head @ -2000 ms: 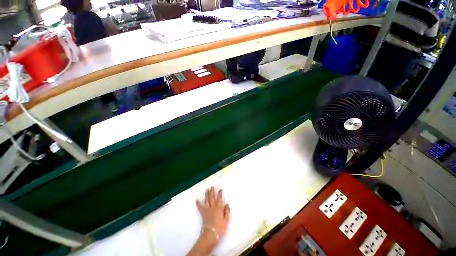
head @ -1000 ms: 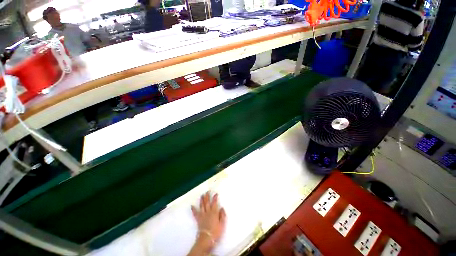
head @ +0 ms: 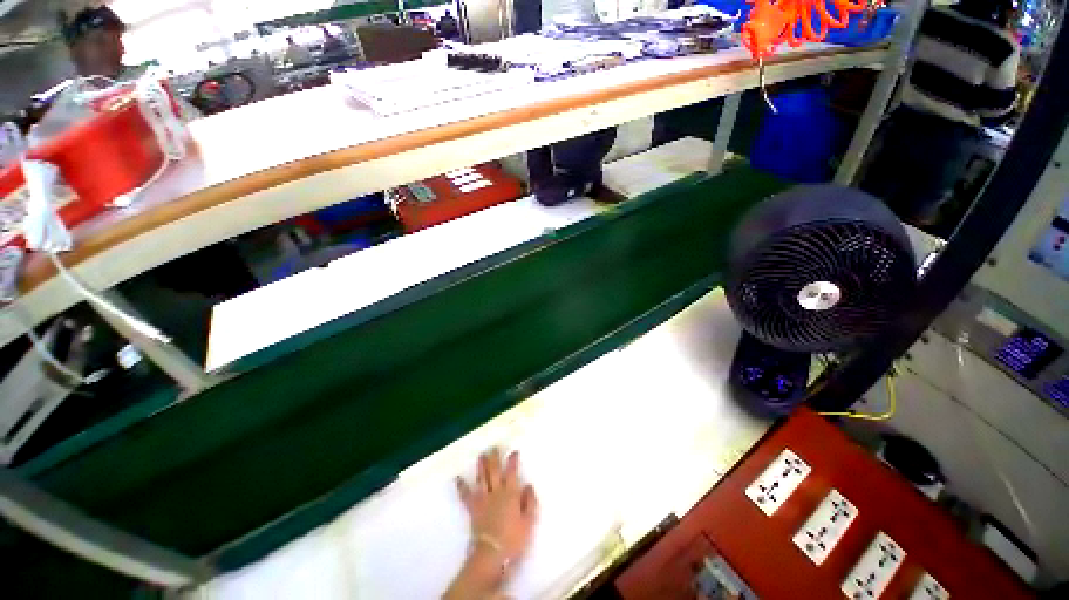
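Observation:
My left hand [head: 498, 513] lies palm down on the white side ledge [head: 633, 410], fingers spread, holding nothing. A band is around its wrist. My right hand is not in view. The red-brown test board [head: 750, 545] is to the right of my left hand, cut off by the bottom edge. Several white AC socket outlets [head: 778, 482] with dark slots sit on it, with no adapter on the visible ones.
A black desk fan [head: 821, 275] stands on the ledge beyond the board. The green conveyor belt [head: 469, 334] runs beyond my hand. A raised shelf [head: 446, 123] carries a red bin [head: 88, 152] with white cables. People stand in the background. Rack meters [head: 1027, 349] are at right.
The view has shifted slightly. A person behind the shelf at far left has changed position. My left hand stays flat on the ledge.

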